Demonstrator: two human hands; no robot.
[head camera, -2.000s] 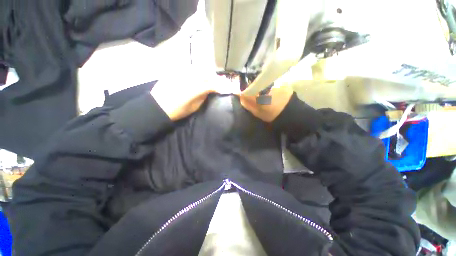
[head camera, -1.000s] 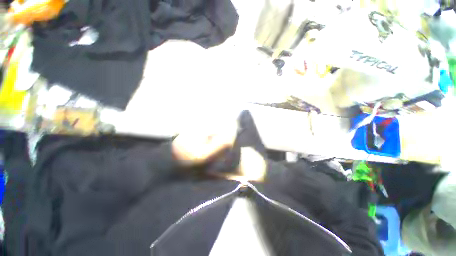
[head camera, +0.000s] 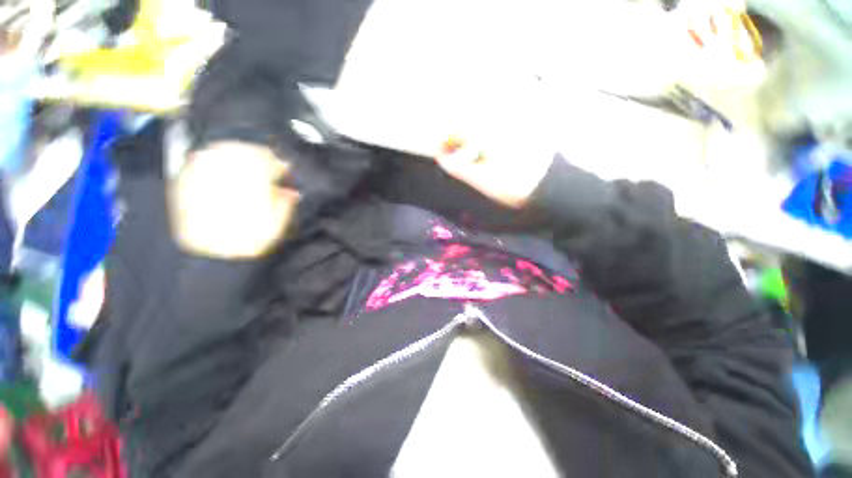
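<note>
My left hand (head camera: 234, 201) is left of the middle, blurred and overexposed, its fingers curled against the black garment (head camera: 360, 177). The dark cloth spreads to the right from it, below the table edge, over the lap. My right hand (head camera: 490, 168) is near the table's front edge, its fingertips over the pale table top. It is washed out, and its grip cannot be made out. Pink and black patterned cloth (head camera: 458, 275) shows on the lap just above the silver zip of the worn jacket.
The pale table (head camera: 448, 65) is overexposed. A blue bin (head camera: 827, 201) is at the far right. Dark cloth (head camera: 280, 47) lies at the upper left, beside yellow material (head camera: 140, 56). Blue material (head camera: 89, 233) and red material (head camera: 75, 443) are at the left.
The view has turned left and down, away from the machine head. My hands have moved apart, left hand further left, right hand higher. The pink patterned cloth has come into view.
</note>
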